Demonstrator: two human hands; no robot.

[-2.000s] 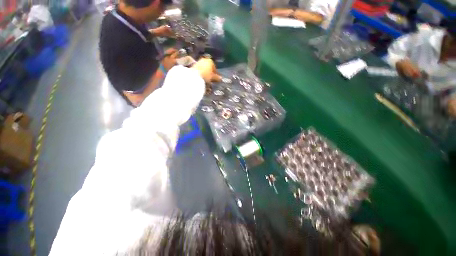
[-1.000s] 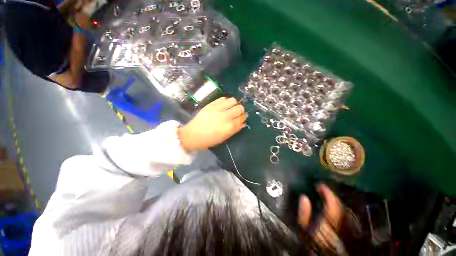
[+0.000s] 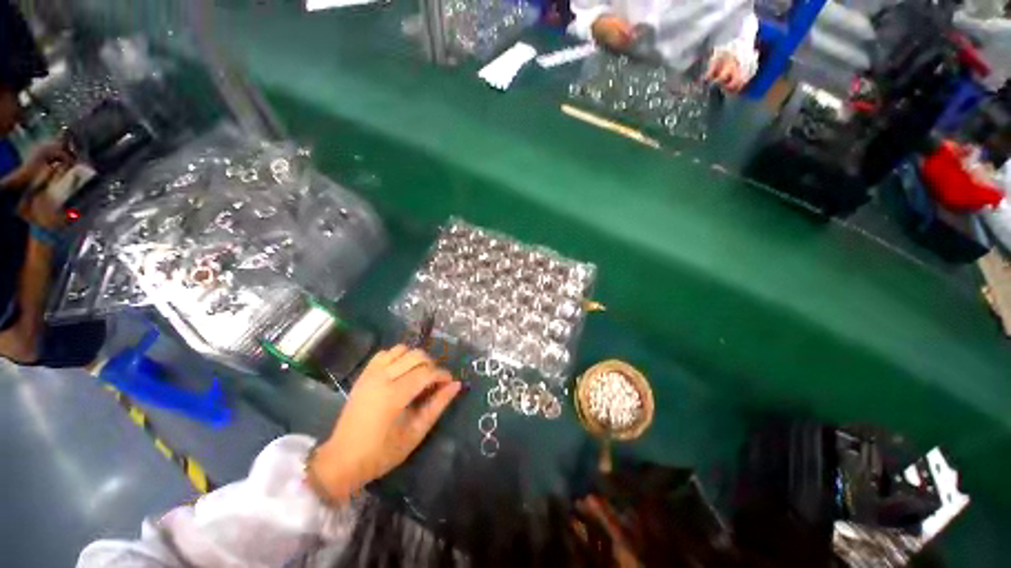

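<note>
My left hand is bare, palm down over the bench, left of a loose pile of silvery metal rings. Its fingers are bent and close together; a slim dark item shows just above them, and whether the hand holds it is unclear. My right hand is dark, blurred and partly cut off at the bottom edge; its grip is hidden. A short brass-coloured piece shows above it. A clear blister tray filled with parts lies behind the rings. A round yellow-brown tub of tiny whitish pieces stands right of them.
A solder spool with green flanges stands left of my left hand, beside stacked clear trays. A person in dark clothing works at far left, another in white across the bench. Dark equipment lies at lower right. A blue item is at left.
The view has swung, showing more of the far bench and right side. My left hand is now nearer the ring pile. My right hand, spread and blurred before, is now lower and darker.
</note>
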